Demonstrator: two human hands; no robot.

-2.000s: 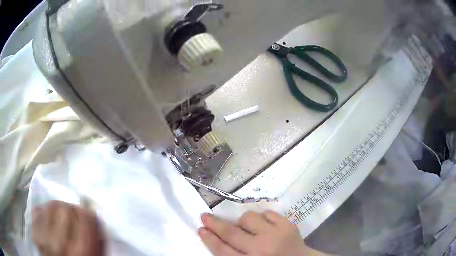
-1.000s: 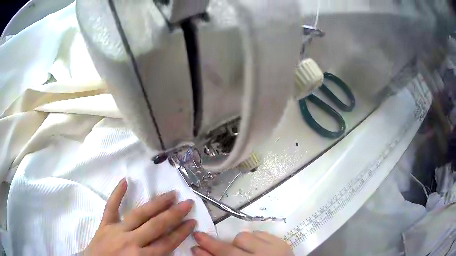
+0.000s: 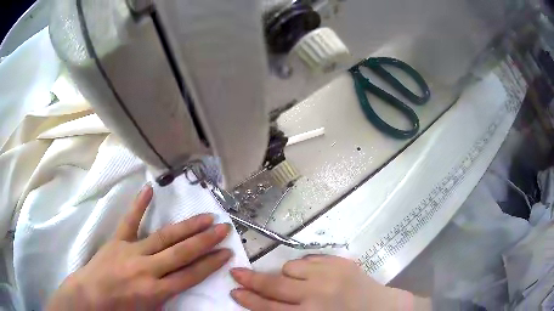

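Note:
A white ribbed fabric piece (image 3: pixel 182 203) lies left of and under the off-white sewing machine head (image 3: pixel 237 79), its right edge running down from the presser foot area. My left hand (image 3: pixel 152 261) is flat on it, fingers spread, fingertips near that edge. My right hand (image 3: pixel 322 285) is at the lower middle, its fingertips at the fabric's edge and its other fingers curled; whether it pinches the cloth is not clear. The thin shiny metal guide (image 3: pixel 267 232) points right, just above my right hand. The needle is hard to make out.
Dark green-handled scissors (image 3: pixel 389 97) and a short white stick (image 3: pixel 305 136) lie on the machine bed. Cream fabric (image 3: pixel 61 136) is bunched at the left. A ruler scale (image 3: pixel 425 209) follows the table's front edge. Pale fabric (image 3: pixel 480 249) is heaped at the right.
My left hand has come from the far left onto the ribbed fabric near the machine foot and lies flat there. My right hand stays by the fabric edge. The camera view has shifted.

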